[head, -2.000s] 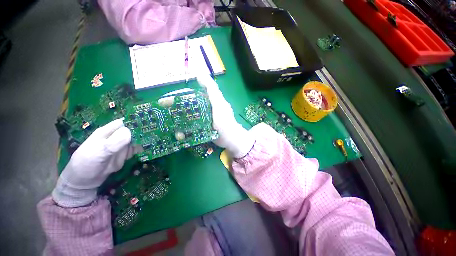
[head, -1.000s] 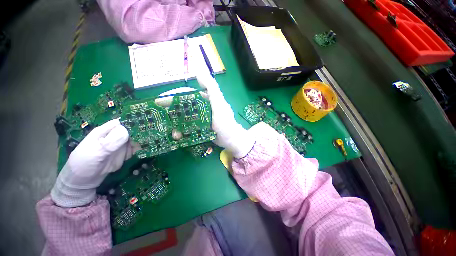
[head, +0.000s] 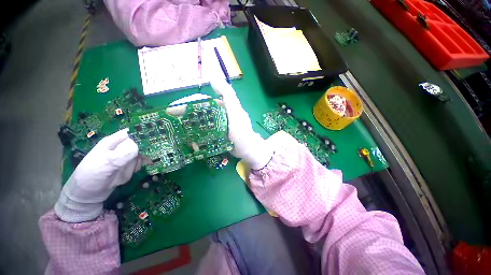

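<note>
A green PCB panel of joined boards (head: 180, 134) is held up above the green-matted table, its face with small parts and solder dots towards me. My left hand (head: 107, 164), in a white knit glove, grips the panel's left edge between thumb and fingers. My right hand (head: 239, 126), also white-gloved, holds the panel's right edge; some of its fingers are hidden behind the panel. Other circuit boards lie on the mat: one below the panel (head: 148, 209), some at the left (head: 89, 126), and one at the right (head: 299, 131).
A ruled record sheet (head: 169, 70) with two pens lies at the back. A black bin (head: 301, 83) and yellow cup (head: 338, 108) stand near the conveyor belt (head: 398, 96), which carries boards. A red divided tray (head: 436, 35) lies across it. A person's pink sleeves (head: 167, 21) rest at the far edge.
The held panel has tilted slightly, with both hands keeping their grip. The boards on the belt have shifted slightly leftward and towards the far end.
</note>
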